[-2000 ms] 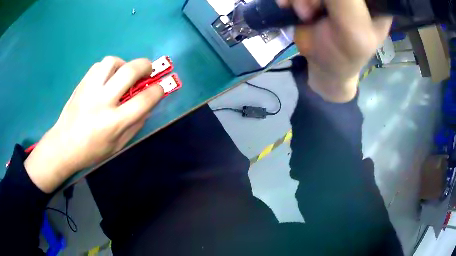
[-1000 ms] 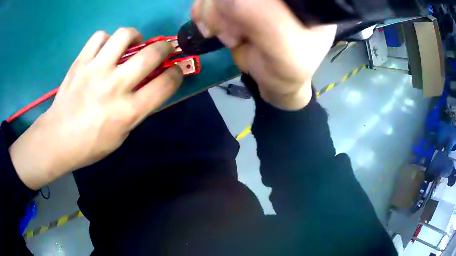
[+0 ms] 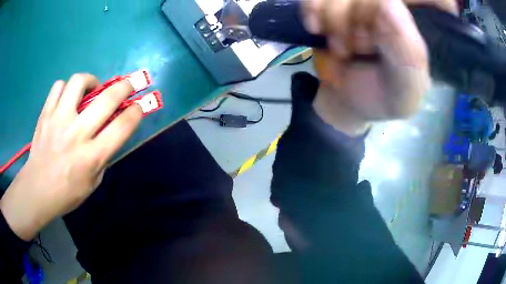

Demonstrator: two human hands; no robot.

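My left hand (image 3: 72, 133) presses two red clamp housings (image 3: 150, 103) side by side on the green mat, their pale inner faces showing past my fingertips. A red cable (image 3: 16, 157) trails left from under the hand. My right hand (image 3: 374, 61), blurred, grips the black electric screwdriver (image 3: 288, 22). The driver's nose is at the front of the grey-white screw feeder (image 3: 244, 60), by its metal parts; the bit cannot be made out.
A tiny metal speck (image 3: 106, 8) lies on the mat at the top left. The table edge (image 3: 161, 130) runs diagonally before me. Below it are a black inline block (image 3: 233, 120) on a cord and striped floor tape (image 3: 258, 158). Boxes (image 3: 446, 188) stand at the right.
The screwdriver has moved from the red housings up and right to the feeder, which is back in view. My left hand still holds the housings, now lower and further left in the picture.
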